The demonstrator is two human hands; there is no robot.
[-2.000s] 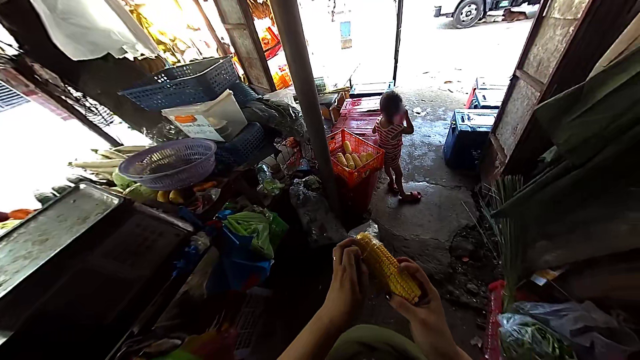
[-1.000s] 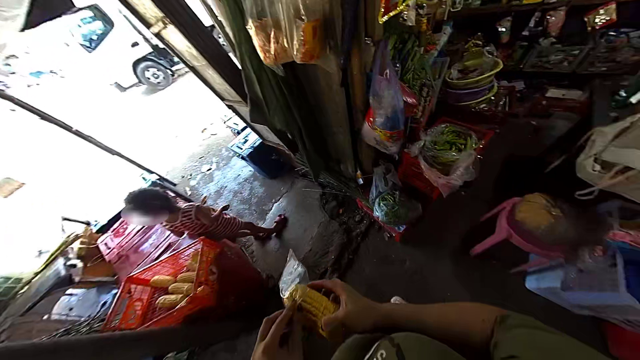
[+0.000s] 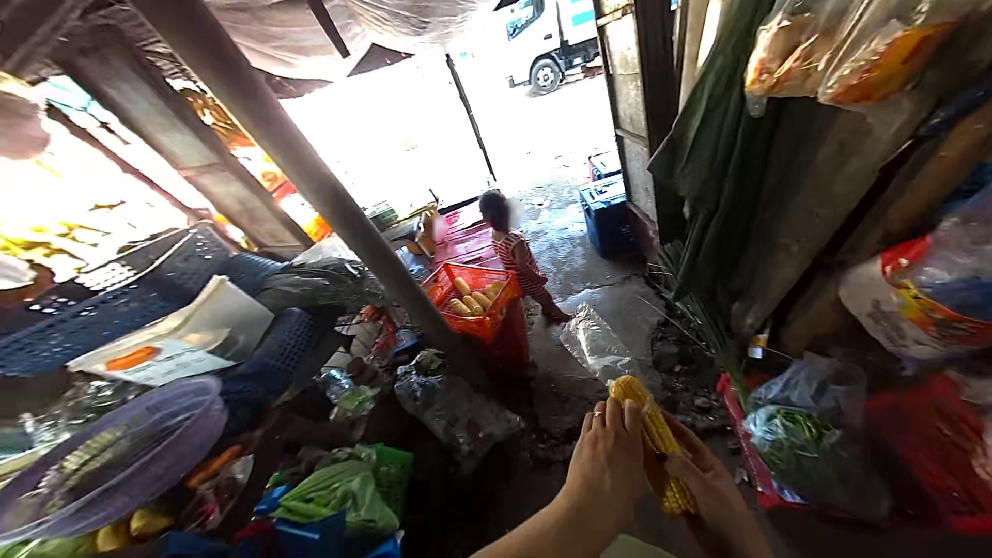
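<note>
Near the bottom, right of centre, my left hand (image 3: 608,457) has its fingers closed around the left side of yellow corn cobs (image 3: 657,426). My right hand (image 3: 701,477) grips them from the lower right. They look like two cobs side by side, though my fingers hide part of them. A clear plastic bag (image 3: 595,341) stretches up and left from their upper end. Beyond it, a red plastic crate (image 3: 484,325) holds several pale yellow cobs (image 3: 471,298).
A small person (image 3: 518,252) in a striped outfit stands beside the crate. A slanting pole (image 3: 310,174) rises on the left, near a purple basket (image 3: 182,434) and a blue crate (image 3: 116,291). Bagged greens (image 3: 806,442) lie at right; a blue box (image 3: 607,217) stands by the doorway.
The view has swung widely right and then back left. The small person's arms, raised at first, are now lowered. Both hands have kept hold of the corn.
</note>
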